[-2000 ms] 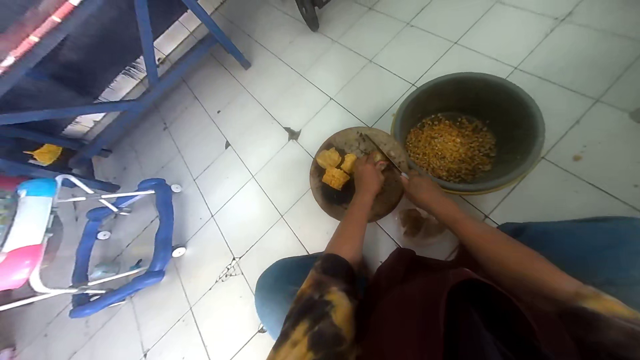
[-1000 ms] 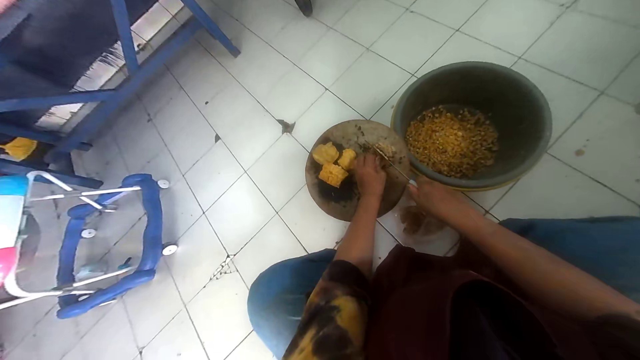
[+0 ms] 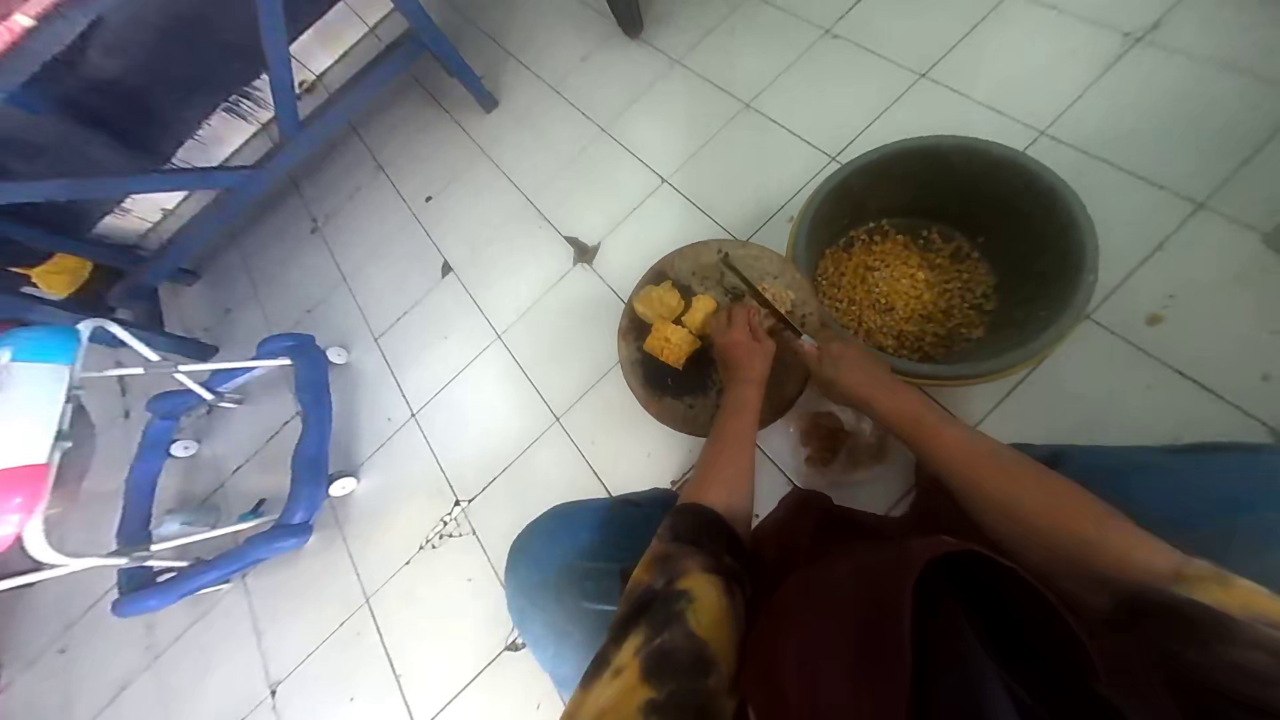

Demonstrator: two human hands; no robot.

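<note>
A round wooden cutting board (image 3: 690, 400) lies on the floor between my knees and the tub. My right hand (image 3: 848, 370) is closed around the handle of a knife (image 3: 765, 298), whose dark blade points up and left over the board. Beside the blade, my left hand (image 3: 742, 345) rests on the board with bent fingers; what lies under them is hidden. Left of that hand sit several yellow food chunks (image 3: 671, 344), perhaps fried tofu. Small chopped pieces (image 3: 778, 296) lie just beyond the blade.
A grey tub (image 3: 1040, 235) holding small yellow-brown pieces (image 3: 905, 290) touches the board's right side. A clear plastic bag (image 3: 840, 445) with brown contents lies below my right hand. A blue baby walker (image 3: 310, 430) and blue wooden frame (image 3: 215, 220) stand at left.
The knife blade now lies farther over the board, pointing up and left. The yellow chunks remain in place, and my left hand stays on the board.
</note>
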